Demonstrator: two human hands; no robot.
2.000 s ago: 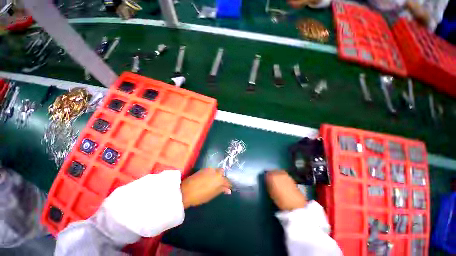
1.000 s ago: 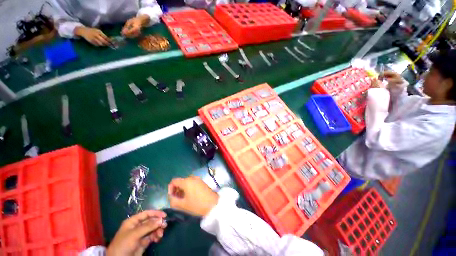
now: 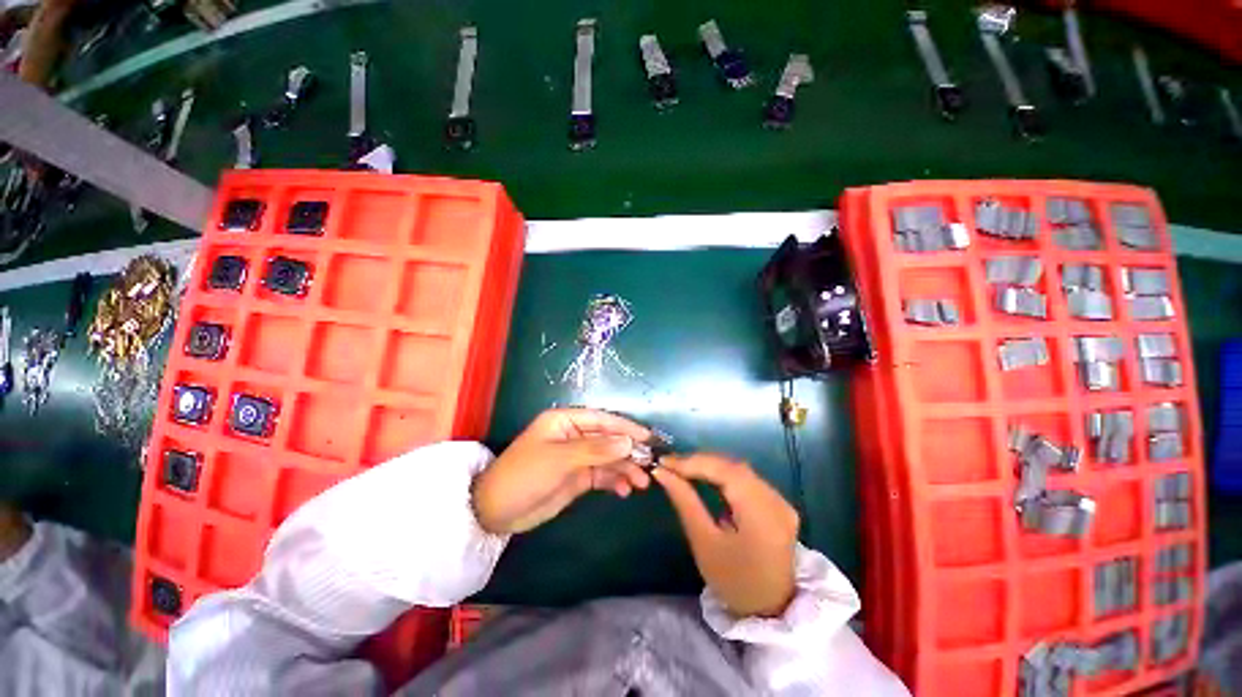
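Observation:
My left hand and my right hand meet over the green bench. Between their fingertips is a small dark and silver piece, possibly a watch head; the fingers cover most of it. The pin pile, thin silver slivers, lies just beyond my left hand. The red-orange head tray on the left holds several dark square watch heads in its left columns; other pockets are empty. The band tray on the right holds grey band pieces.
A black square-framed fan stands against the band tray, with a brass-tipped cord below. Gold-coloured parts lie beyond the left tray. Watches with bands lie on the green belt. A blue bin is at the right edge.
The view has swung back left, bringing the head tray fully in. My hands have come together at the fingertips around the small piece; a second ago they were slightly apart.

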